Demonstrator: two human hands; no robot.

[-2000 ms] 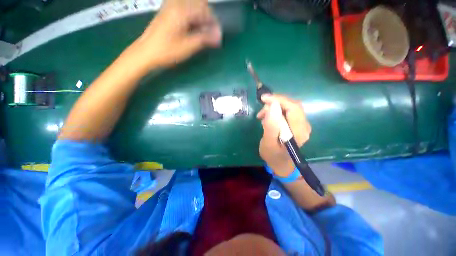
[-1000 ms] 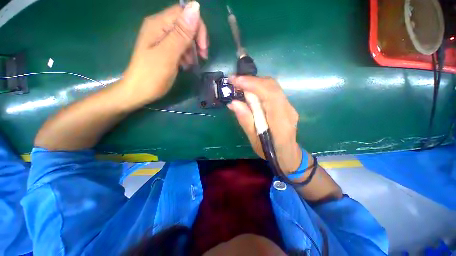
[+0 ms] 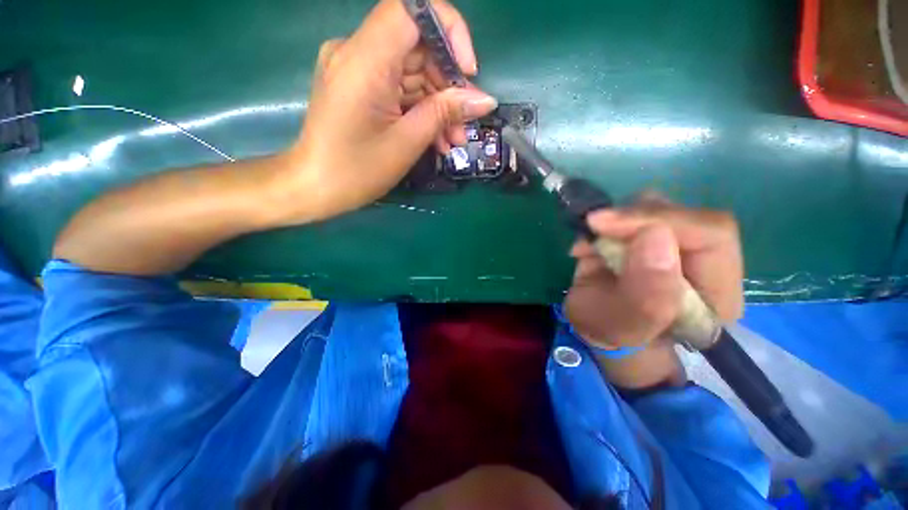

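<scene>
A small dark unit with metallic and white bits inside (image 3: 476, 155) sits in a flat black fixture (image 3: 525, 116) on the green bench. My left hand (image 3: 383, 110) holds dark tweezers (image 3: 434, 40), and its fingertips are over the unit's upper left side, hiding part of it and of the fixture. The tweezers' tips cannot be made out. My right hand (image 3: 657, 274) grips a soldering iron (image 3: 752, 383) by its pale taped grip. The iron's metal tip points up-left at the unit's right edge; whether it touches cannot be told.
Thin solder wire (image 3: 139, 112) runs across the bench from a dark holder (image 3: 18, 108) at the far left, passing beneath my left forearm. A small white tag (image 3: 79, 86) is near it. A red tray (image 3: 814, 75) is cut off at the upper right.
My right hand has left the unit's edge and moved right, and the iron now points at the unit. My left hand has moved right, over the unit. The fixture shows further right.
</scene>
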